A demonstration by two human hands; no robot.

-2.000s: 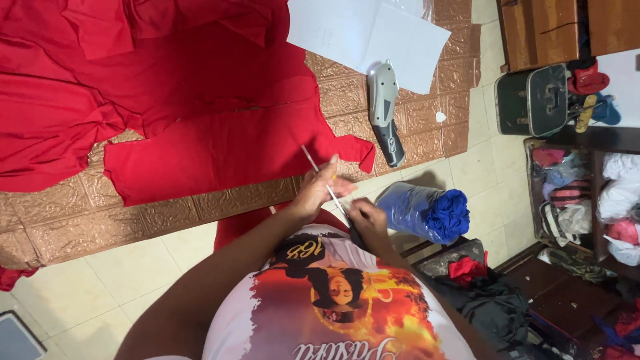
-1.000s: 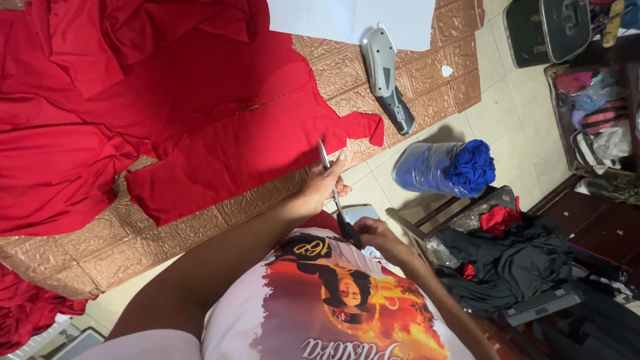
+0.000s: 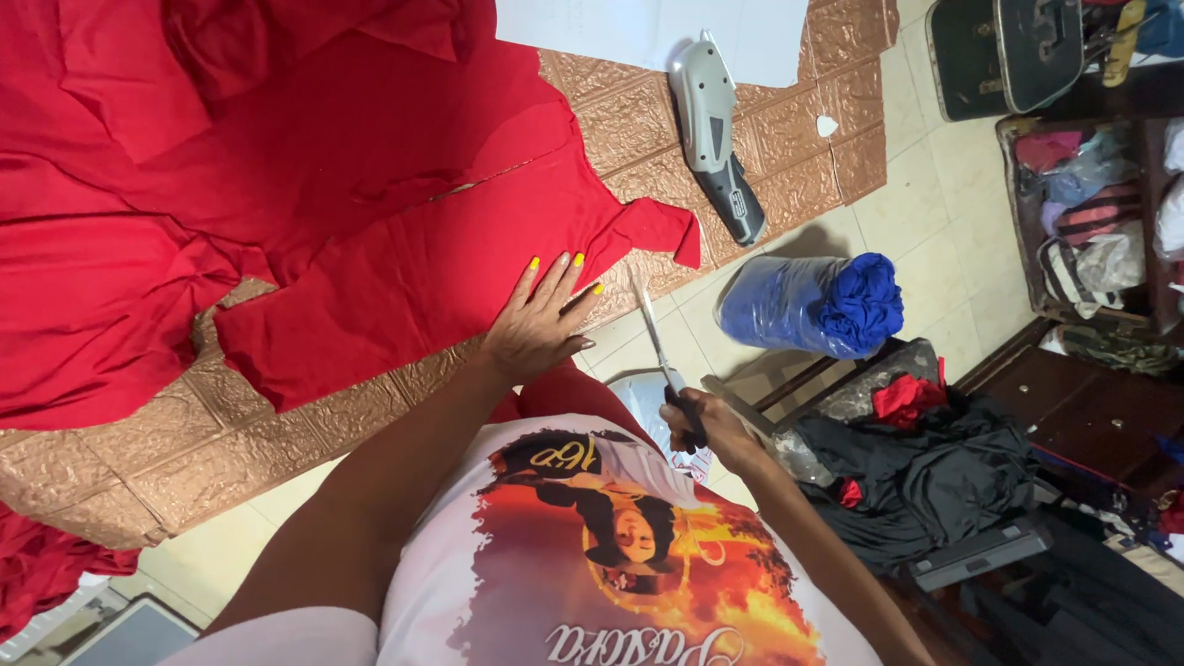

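Note:
My left hand [image 3: 544, 319] lies palm down with spread fingers on the near edge of a red fabric piece [image 3: 407, 268], which rests on a table covered in a copper-coloured brick-pattern sheet [image 3: 351, 416]. Scissors [image 3: 655, 324] with black handles are gripped in my right hand [image 3: 712, 427], their blades pointing away past the table's near edge, to the right of my left hand. The blades appear together and touch no fabric. A slit runs through the red cloth farther back. The grey and black handheld cutter [image 3: 714, 139] lies near the table's right side.
White paper sheets [image 3: 647, 32] lie at the back of the table. Beyond its right edge are a plastic-wrapped blue fabric roll [image 3: 814, 305], a chair piled with black cloth [image 3: 925, 472], a dark case [image 3: 1004, 55] and a shelf of cloth items [image 3: 1091, 222].
My left hand has left the scissor blades and now lies flat on the red fabric. The scissors remain in my right hand.

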